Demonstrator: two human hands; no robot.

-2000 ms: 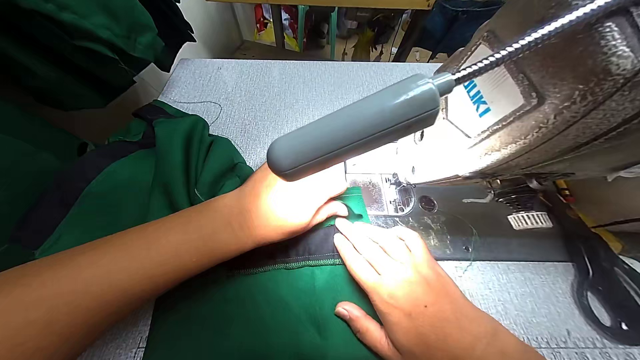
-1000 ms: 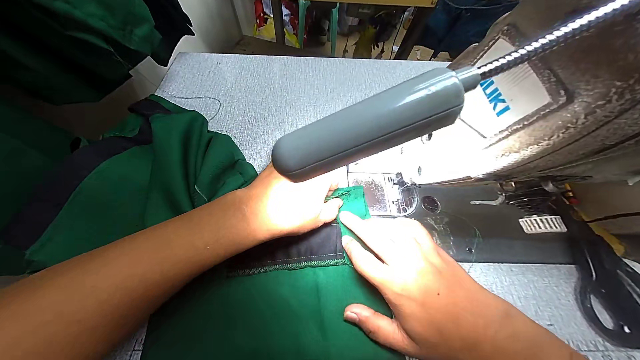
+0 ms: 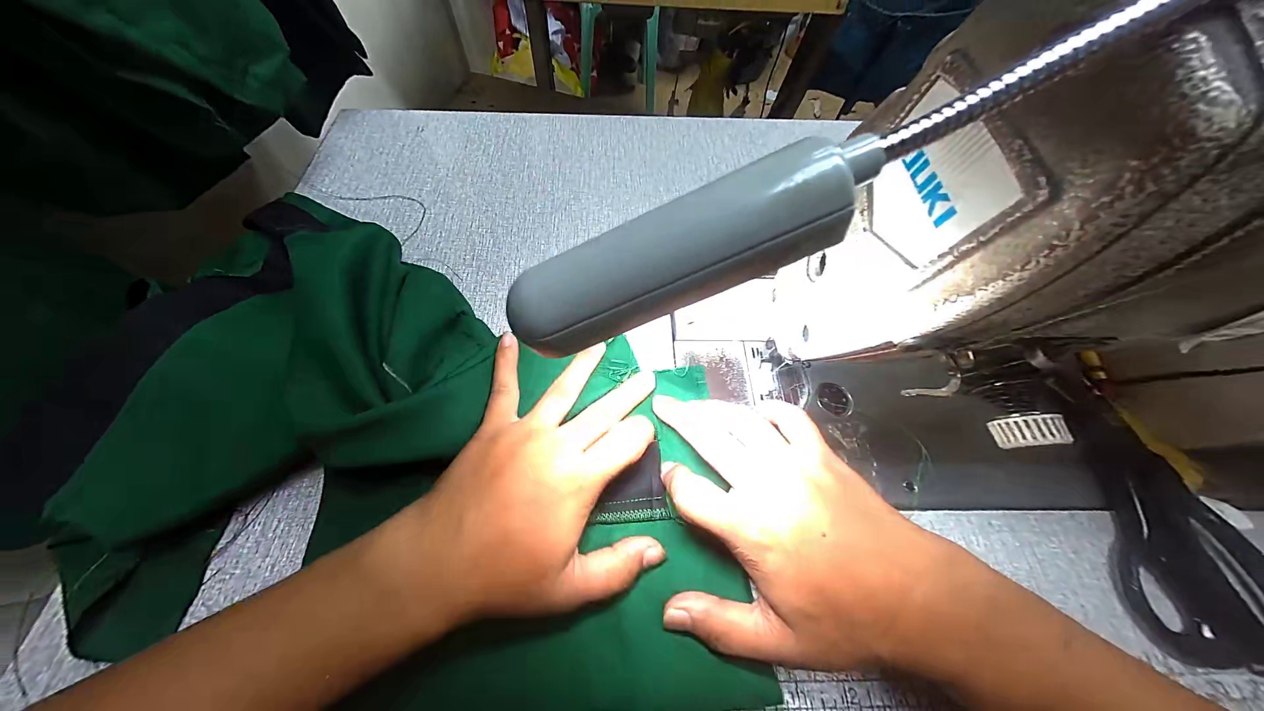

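Note:
Green fabric with a dark band (image 3: 632,484) lies flat beneath both hands, in front of the sewing machine's metal plate. My left hand (image 3: 538,504) presses on the cloth with its fingers spread. To its right, my right hand (image 3: 780,513) rests on the fabric's right edge, fingertips beside a stitched seam. Neither hand grasps the cloth. Loose threads show at the cloth's far edge near the fingertips. The Juki sewing machine (image 3: 1086,168) stands at the upper right; the lamp and glare hide its needle area.
A grey lamp (image 3: 691,242) on a flexible neck hangs over the hands. Black-handled scissors (image 3: 1185,563) lie at the right. More of the green garment (image 3: 326,346) is bunched on the left of the grey table (image 3: 474,168). Dark green cloth (image 3: 128,89) hangs at upper left.
My left hand has turned and spread its fingers flat on the cloth; earlier its fingers were bunched near the far edge. More of the fabric's far edge now shows.

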